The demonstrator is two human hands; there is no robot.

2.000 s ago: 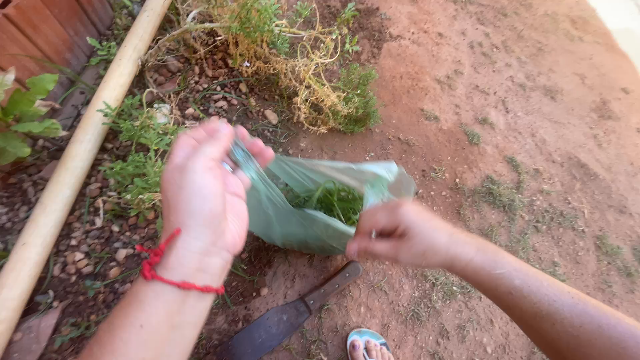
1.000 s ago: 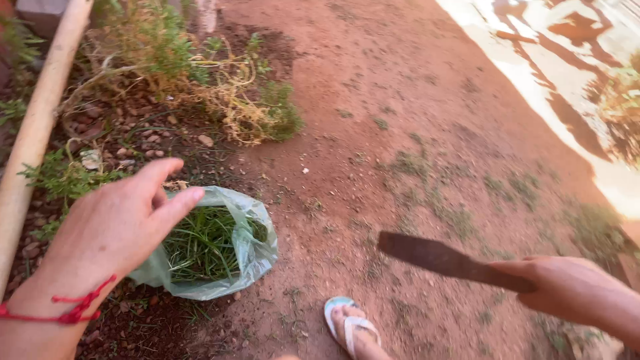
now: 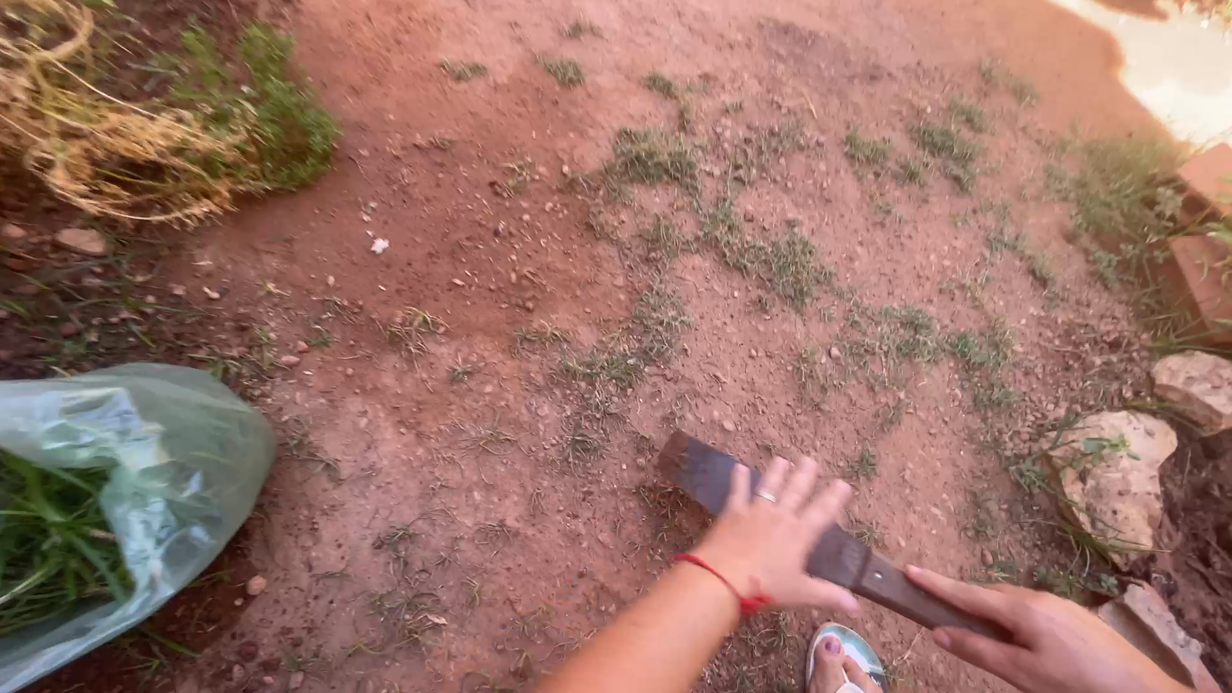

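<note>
A machete with a dark, broad blade and a brown riveted handle lies low over the dirt at the lower right. My right hand grips the end of its handle. Fingers spread, my left hand, with a ring and a red cord at the wrist, is over the blade and hides its middle; whether it touches the metal I cannot tell. A pale green plastic bag stands open at the left edge with cut grass inside.
Reddish soil carries sparse grass tufts. Pale rocks and bricks line the right side. A bushy plant with dry stems grows at the upper left. My sandaled foot is at the bottom.
My left hand has moved from beside the bag to over the machete blade. Two seconds ago the machete lay on the ground while both hands held the bag. The view has shifted right.
</note>
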